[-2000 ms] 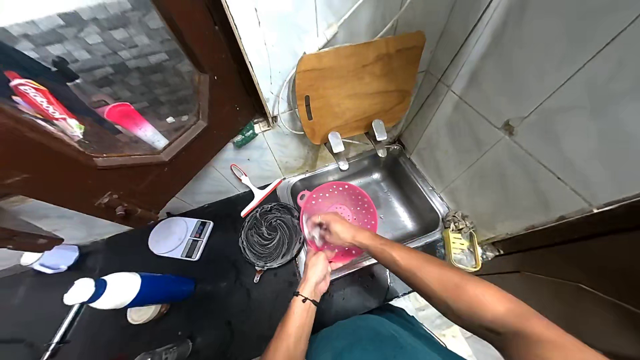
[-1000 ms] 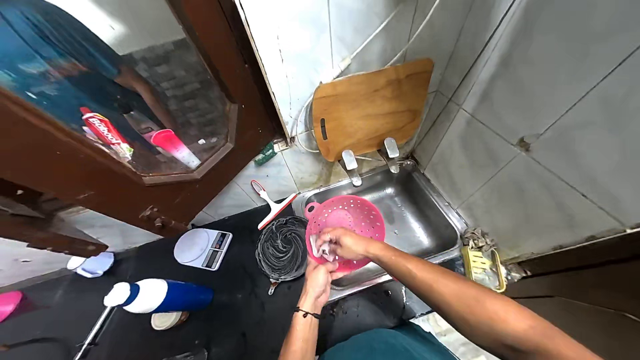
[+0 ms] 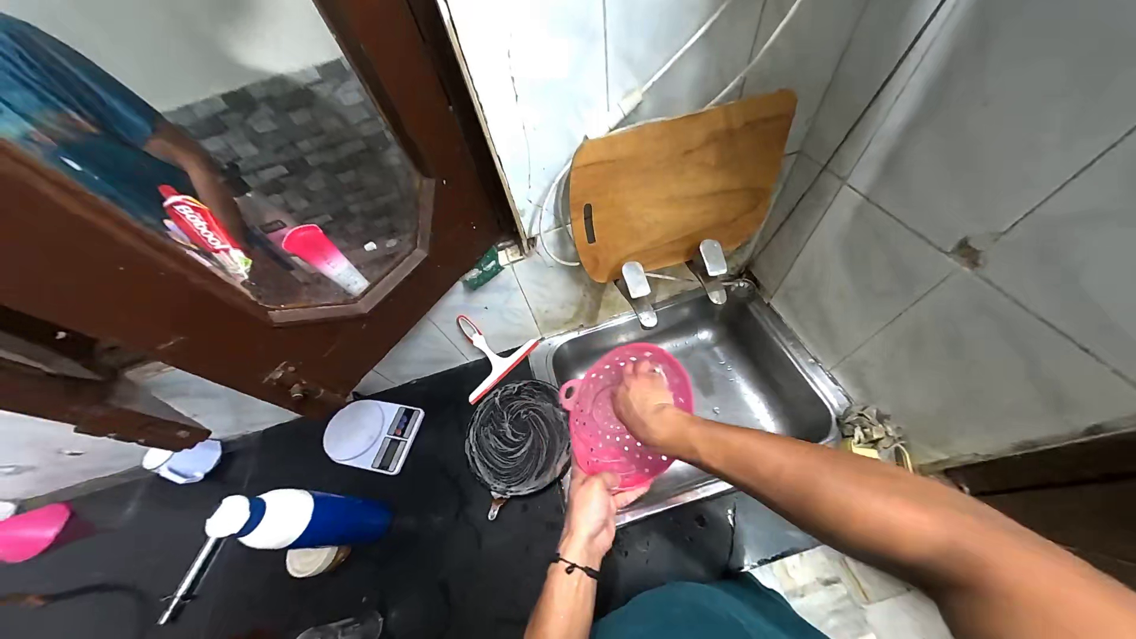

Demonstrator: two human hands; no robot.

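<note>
A pink plastic colander [image 3: 612, 444] is tilted over the near left part of the steel sink [image 3: 754, 382]. My left hand [image 3: 593, 515] grips its lower rim from below. Inside the bowl, against its perforated wall, lies my right hand [image 3: 645, 404]; whether it holds a sponge or anything else is hidden. Just left of the colander, a round black pan or lid [image 3: 517, 437] covered in whitish swirls rests on the counter. A red and white squeegee [image 3: 499, 359] lies behind it.
Two taps [image 3: 639, 293] stand at the sink's back, before a wooden cutting board [image 3: 683, 186] leaning on the tiles. On the black counter are a kitchen scale [image 3: 374, 435], a blue and white bottle [image 3: 311, 518] and a jar lid [image 3: 312, 561]. A yellow holder [image 3: 874, 446] sits right of the sink.
My right hand has moved from the colander's near left edge into its bowl. The colander is now tilted more toward me. The view has shifted left.
</note>
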